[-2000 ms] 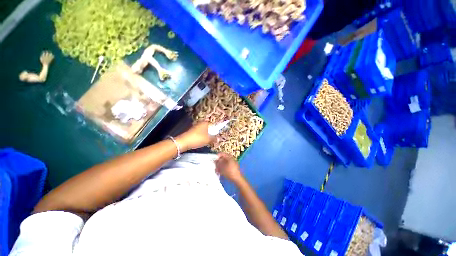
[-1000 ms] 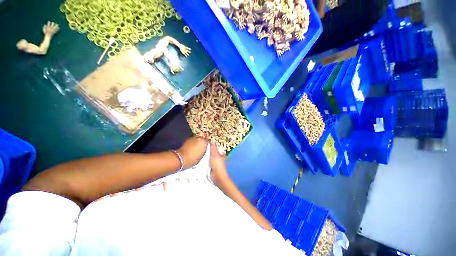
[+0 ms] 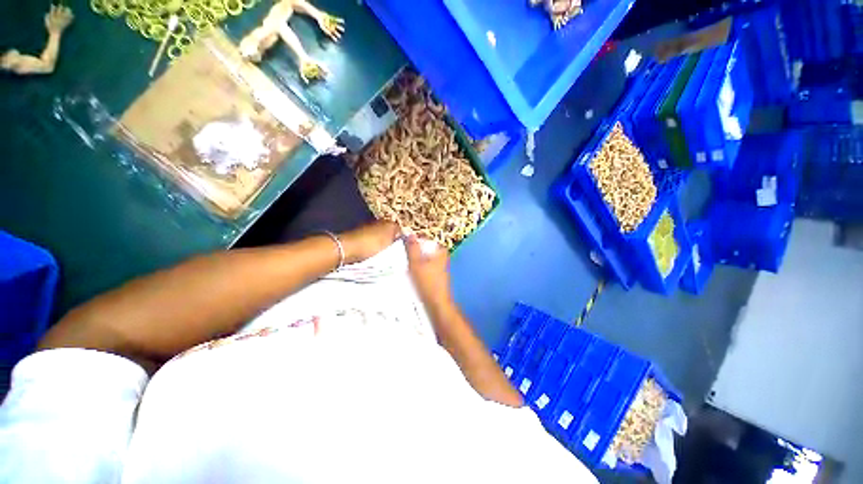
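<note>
My left hand (image 3: 371,242) and my right hand (image 3: 428,262) are close together at the middle of the view, over the near edge of a green-rimmed bin of tan limbs (image 3: 426,180). Both hands are closed on the hem of the white shirt (image 3: 312,378), which is pulled up into a peak between them. The fingertips are partly hidden by the cloth and small in view. A bracelet is on the left wrist.
The green bench (image 3: 85,180) carries a brown pad (image 3: 166,104) with a white lump (image 3: 230,145), yellow-green rings (image 3: 170,21), a thin stick and loose tan limbs (image 3: 284,33). A blue tray (image 3: 530,71) is above the bin. Stacked blue crates (image 3: 577,378) stand at right.
Two seconds ago the hands were apart, the left with something white at its fingertips; both now hold the shirt hem. The view has shifted, and the bench things sit higher and further left.
</note>
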